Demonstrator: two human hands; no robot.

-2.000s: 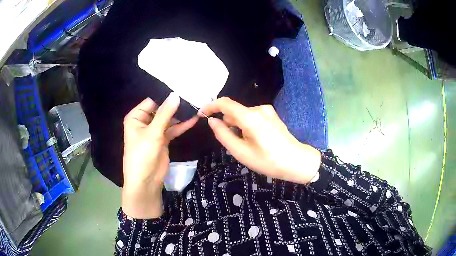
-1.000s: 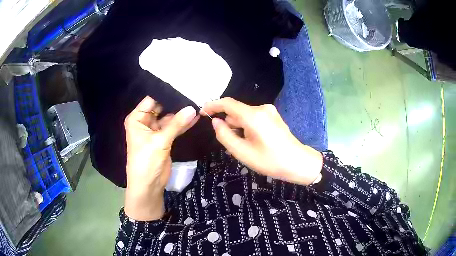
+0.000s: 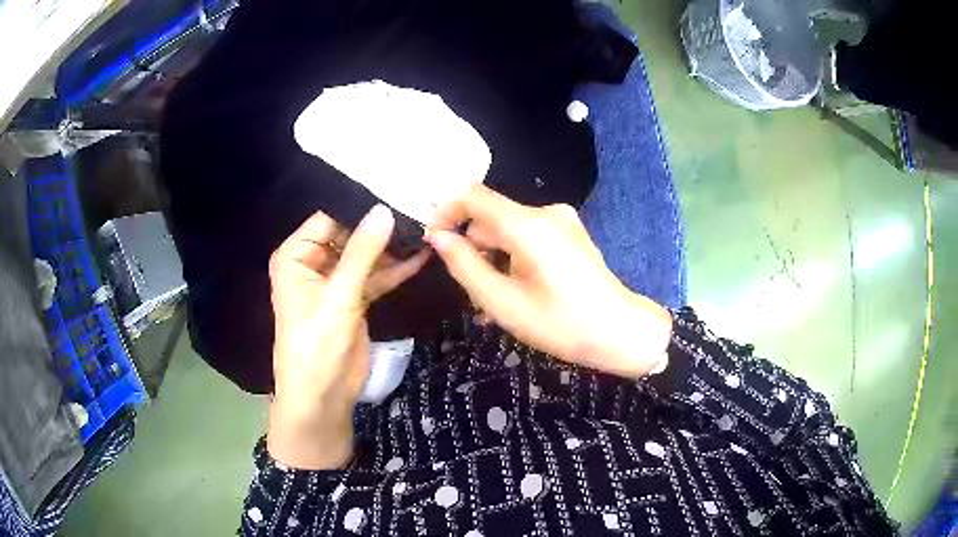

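A black garment (image 3: 236, 226) lies over my lap. A rounded white patch (image 3: 394, 142) lies on it in front of my hands. My left hand (image 3: 331, 315) pinches a fold of the black cloth just below the patch, between thumb and fingers. My right hand (image 3: 546, 278) has thumb and index finger pinched together at the patch's lower edge, touching the left fingertips. A tiny light glint shows at the right fingertips, likely the needle, mostly hidden by the fingers.
Denim (image 3: 636, 199) shows right of the garment. A small white round piece (image 3: 577, 110) lies on its edge. Blue crates (image 3: 95, 351) stand at left, a clear-lined bin (image 3: 751, 52) at upper right. Another white piece (image 3: 387, 369) shows beside my left wrist. The floor (image 3: 798, 231) is green.
The left thumb and fingers, spread further from the edge a second ago, are back on the fold. The right fingertips have closed together, and the thin needle between them shows less.
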